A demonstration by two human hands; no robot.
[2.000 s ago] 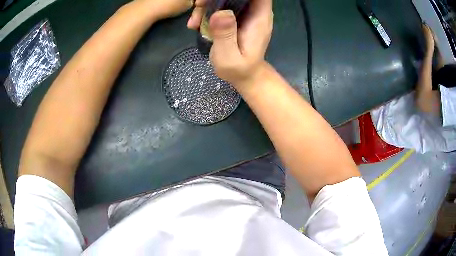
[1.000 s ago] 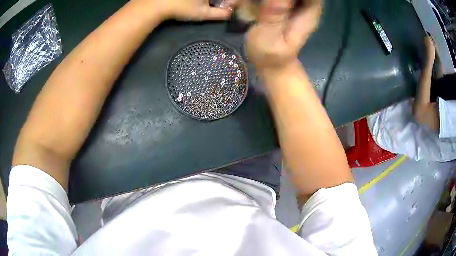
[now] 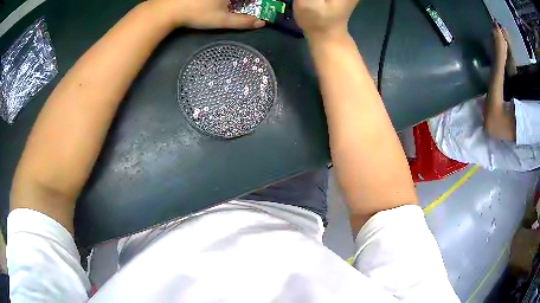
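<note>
My left hand [image 3: 207, 13] is at the top edge, partly cut off, with its thumb along the lower side of a housing with a green circuit board [image 3: 269, 10]; it holds this unit. The unit has a reddish section at its left. My right hand [image 3: 322, 15] is just right of the unit, closed and cut off by the top edge; whether it holds the screwdriver cannot be told. A dark object shows between the hands. The round screw tray [image 3: 227, 89] lies below the hands, with many tiny silvery screws.
A crumpled clear plastic bag [image 3: 28, 71] lies at far left. A black cord [image 3: 386, 47] runs right of my right forearm. Another black unit with a green board [image 3: 439, 24] lies at upper right. A person's arm [image 3: 499, 83] and a red stool [image 3: 435, 155] are at right.
The dark screwdriver seen in my right fist over the tray's upper edge has left that place. The right hand has moved up and right. The green board now shows by the left hand.
</note>
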